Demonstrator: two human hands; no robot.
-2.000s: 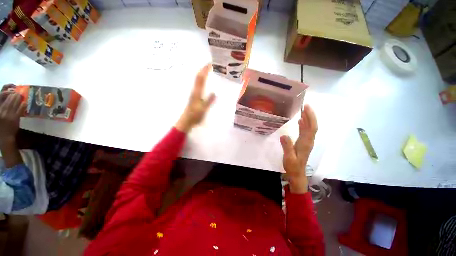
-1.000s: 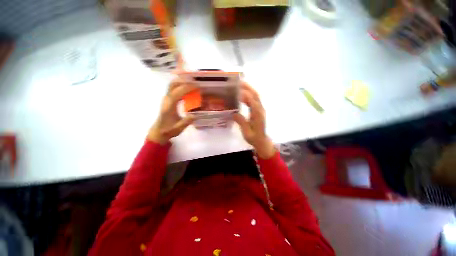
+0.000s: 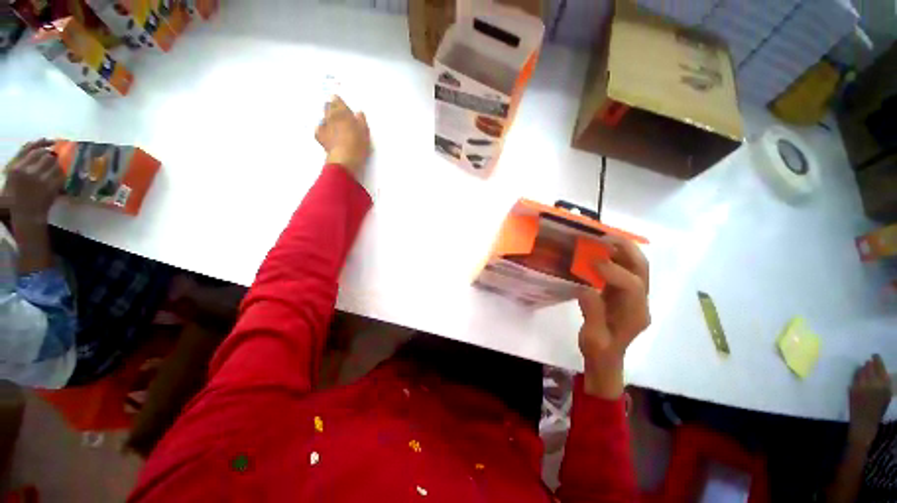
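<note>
An open retail box stands on the white table in front of me, its orange side flaps bent inward and its slotted flap up. My right hand grips its right side at the flap. My left hand is stretched forward on the table, left of the box, its fingertips at small faint markings. Whether it pinches anything there is too small to tell. A second open retail box stands upright farther back, its slotted flap raised.
A brown carton lies open toward me at the back, beside a white tape roll. A yellow-green cutter and yellow paper lie right. Other people's hands show at both sides, the left one on a retail box.
Both hands came onto the near box from apart. My left hand has since left it and reached forward-left; my right hand still holds it. The box's side flaps are now bent inward.
</note>
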